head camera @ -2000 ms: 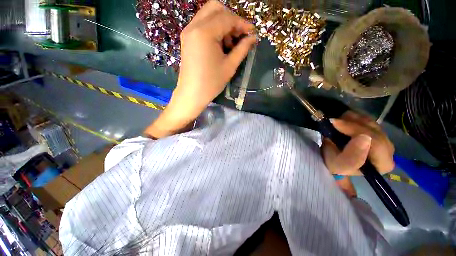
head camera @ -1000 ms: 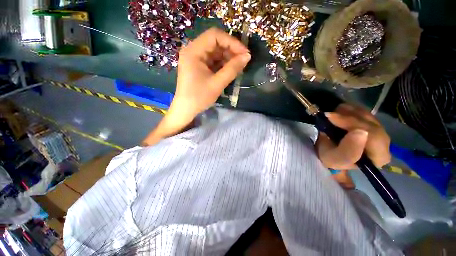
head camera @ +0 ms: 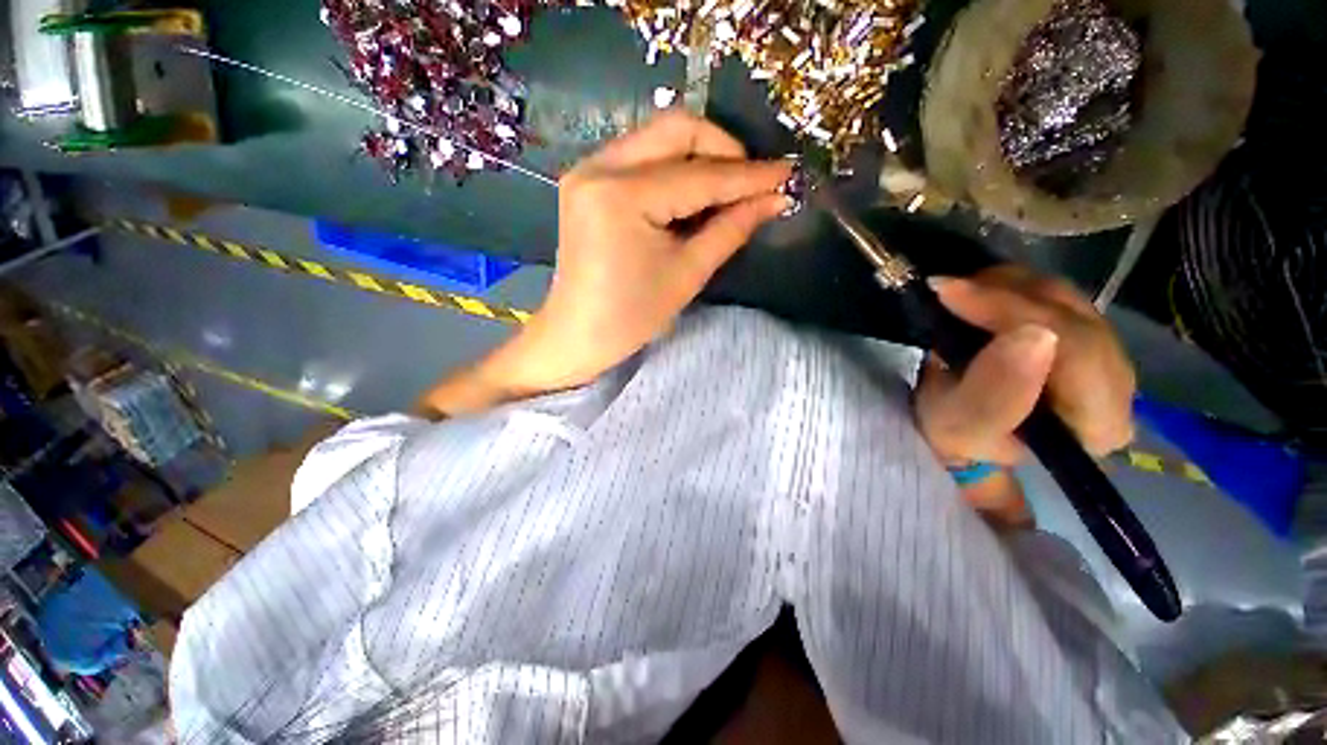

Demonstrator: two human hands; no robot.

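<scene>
My right hand (head camera: 1026,371) holds the soldering iron (head camera: 1055,437) like a pen, its thin tip pointing up and left. My left hand (head camera: 655,240) pinches a small dark and silver workpiece (head camera: 793,189) between thumb and forefinger, close beside the iron's tip; whether they touch is unclear. The solder wire (head camera: 364,111) runs from the left to the back of my left hand, where it goes out of sight. The red-purple parts (head camera: 437,73) lie in a pile left of the gold-and-white parts (head camera: 822,58).
A round tan bowl with metal wool (head camera: 946,117) stands at the upper right. A solder reel on its stand (head camera: 99,80) is at the upper left. Black coiled rings (head camera: 1259,277) are at the far right. Blue crates (head camera: 400,256) and yellow-black floor tape lie below the bench.
My left hand has moved right to the iron's tip, and its fingers have closed on the small workpiece. The iron has shifted slightly. The piles and reel appear further left and higher.
</scene>
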